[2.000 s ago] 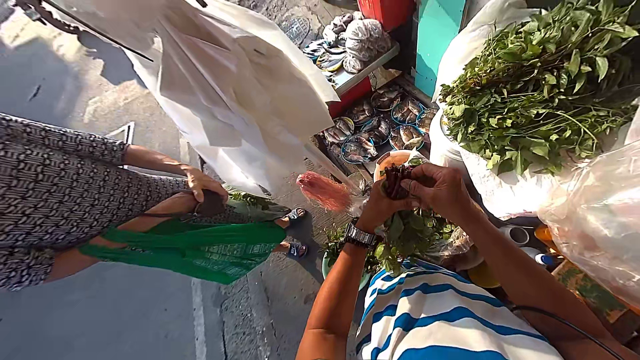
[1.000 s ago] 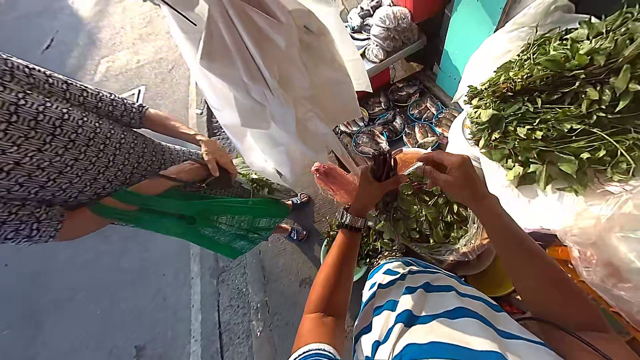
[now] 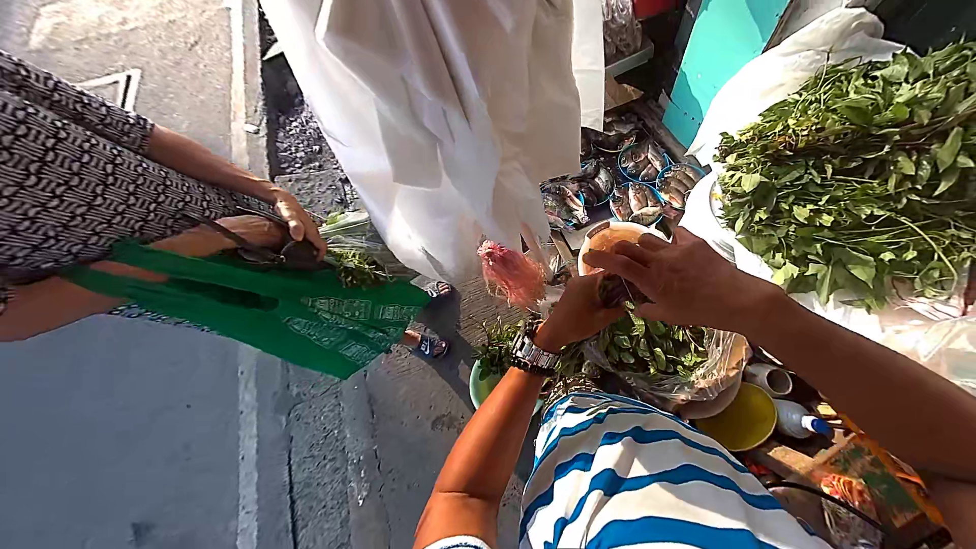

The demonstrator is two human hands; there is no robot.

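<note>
My left hand (image 3: 578, 311), with a metal-band watch (image 3: 531, 352) at its wrist, is closed around a small dark bundle (image 3: 614, 290) whose kind I cannot make out. My right hand (image 3: 671, 274) bends over that bundle from the right, its fingers at the bundle's top. Whether it grips anything is hidden. Just beyond both hands is a round orange-brown container with a pale rim (image 3: 602, 238). Leafy greens in clear plastic (image 3: 656, 347) lie below my hands. A tuft of pinkish-red stringy material (image 3: 509, 273) is left of my left hand.
A person stands at left, a hand (image 3: 299, 221) near a green plastic bag (image 3: 305, 305) and wrapped greens. White sheeting (image 3: 450, 137) hangs ahead. Fish in blue-rimmed baskets (image 3: 637, 202) lie beyond. Piled leafy stems (image 3: 854, 175) are at right. A yellow bowl (image 3: 740, 418) sits lower right.
My right hand has moved from beside the dark bundle to over it, fingers now bent across its top. The view has shifted.
</note>
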